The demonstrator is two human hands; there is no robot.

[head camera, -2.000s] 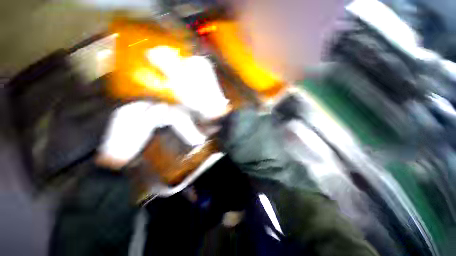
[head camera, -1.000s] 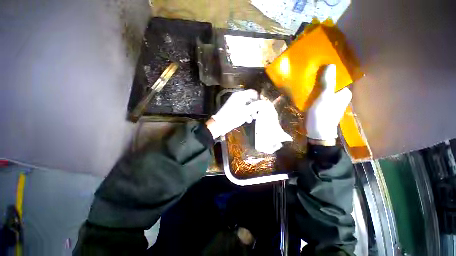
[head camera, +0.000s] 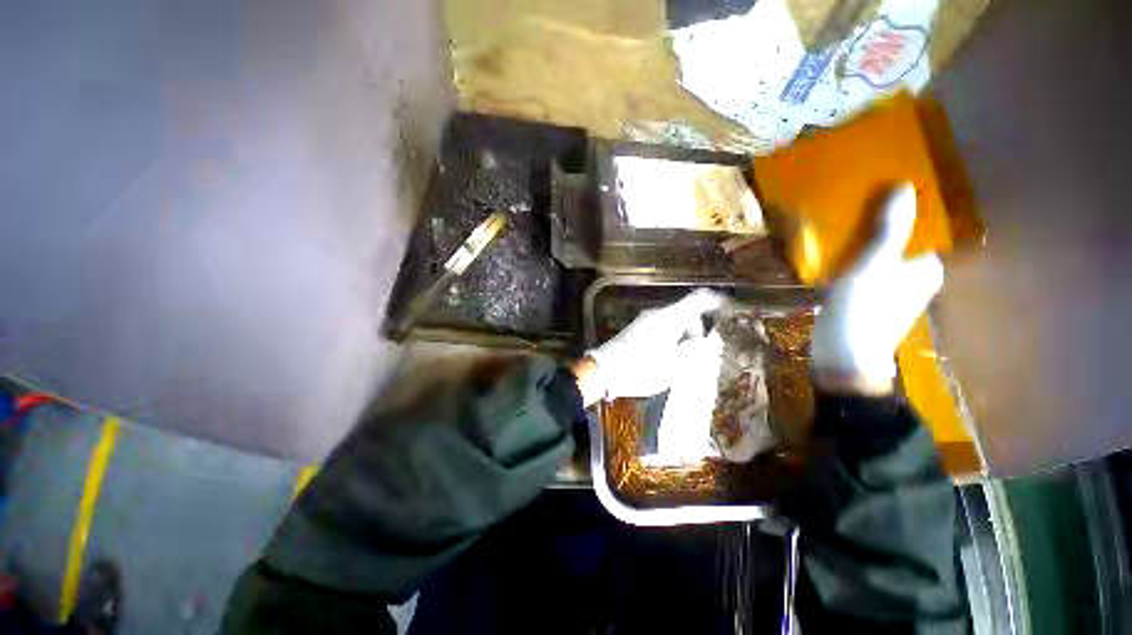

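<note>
My left hand [head camera: 655,347], in a white glove, holds a crumpled white-grey cloth [head camera: 742,385] with dark stains. The cloth hangs over the steel tray [head camera: 606,478], where thin copper-coloured strands [head camera: 658,478] lie. My right hand [head camera: 869,304], in a white glove and slightly blurred, grips an orange sheet [head camera: 850,186], thumb on its near face. The sheet is held up at the right of the solder pot [head camera: 683,195], whose bright silvery surface shows behind the tray.
A black dross tray [head camera: 497,279] with grey crumbs and a narrow tan stick [head camera: 474,242] stands left of the pot. Printed paper [head camera: 745,68] lies behind on the stained covering. Pale panels [head camera: 286,223] flank both sides. A green conveyor belt [head camera: 1061,546] is at lower right.
The cloth now shows its stained side and spreads wider over the tray. The orange sheet has turned in my right hand. The whole view has shifted, with the bench lower and further right.
</note>
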